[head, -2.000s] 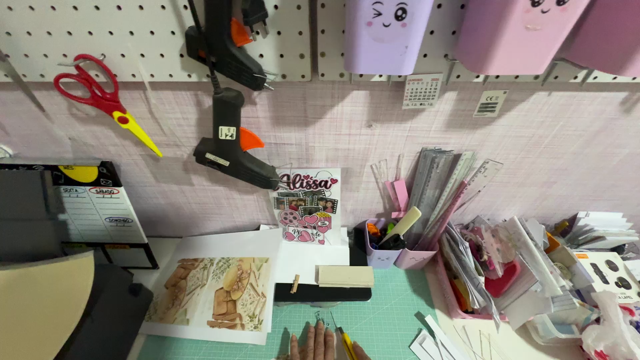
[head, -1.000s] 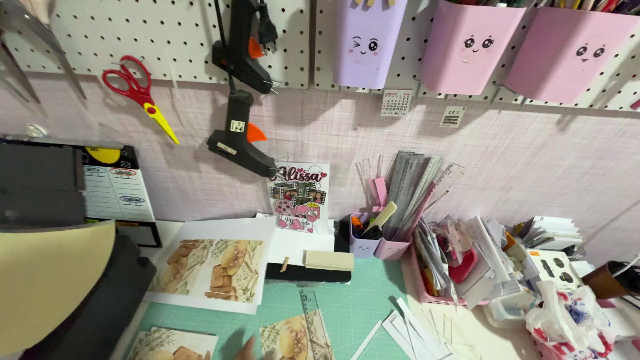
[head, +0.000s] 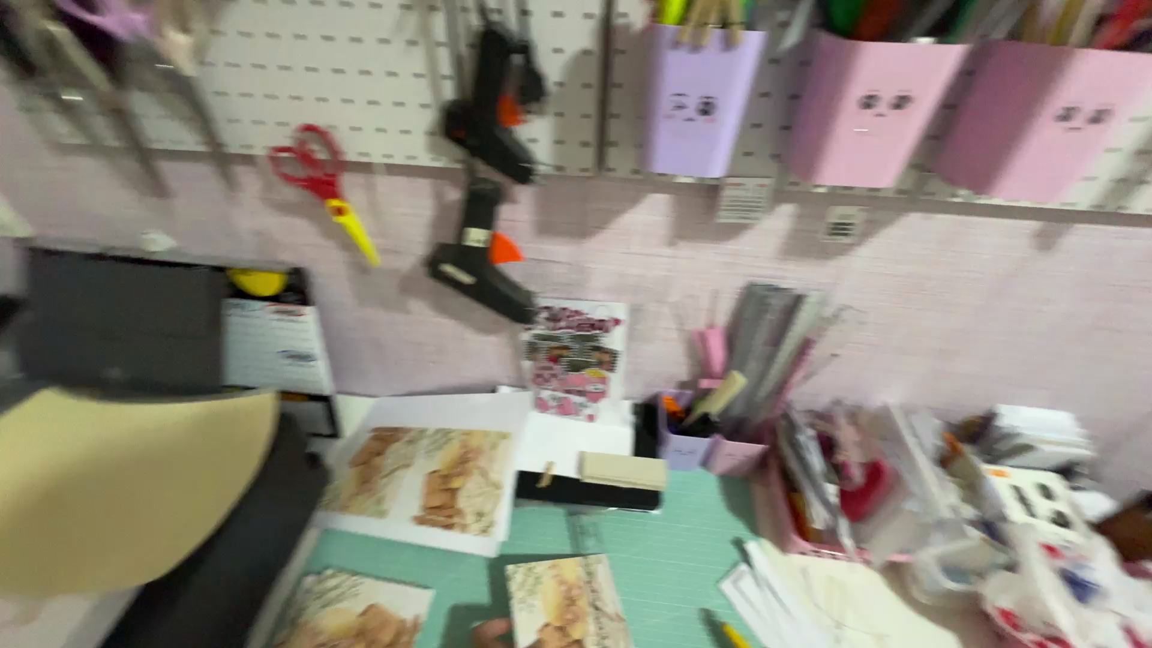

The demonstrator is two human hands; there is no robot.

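Note:
At the bottom edge of the view, a small part of my left hand [head: 491,633] shows against the left edge of a cut printed card [head: 569,601]. Most of that hand is cut off, so its grip cannot be told. My right hand is out of view. A yellow-bodied tool [head: 733,634] with a dark tip lies to the card's right, mostly cut off. Another cut print [head: 360,614] rests on the green cutting mat [head: 679,549] at lower left. Just above the card is a clear ruler [head: 585,531], blurred. Behind is a white sheet with two prints [head: 418,481].
A black machine with a cream cover [head: 135,490] stands at left. Paper strips [head: 765,594] and a pink basket of supplies [head: 792,526] are at right. Rulers [head: 760,360] stand in a pink cup. Red-handled scissors [head: 328,184] and glue guns [head: 481,270] hang behind.
Two seconds ago both hands were close together at the bottom centre, beside the yellow tool; now only part of one shows. The printed cards have come into sight. The view has shifted.

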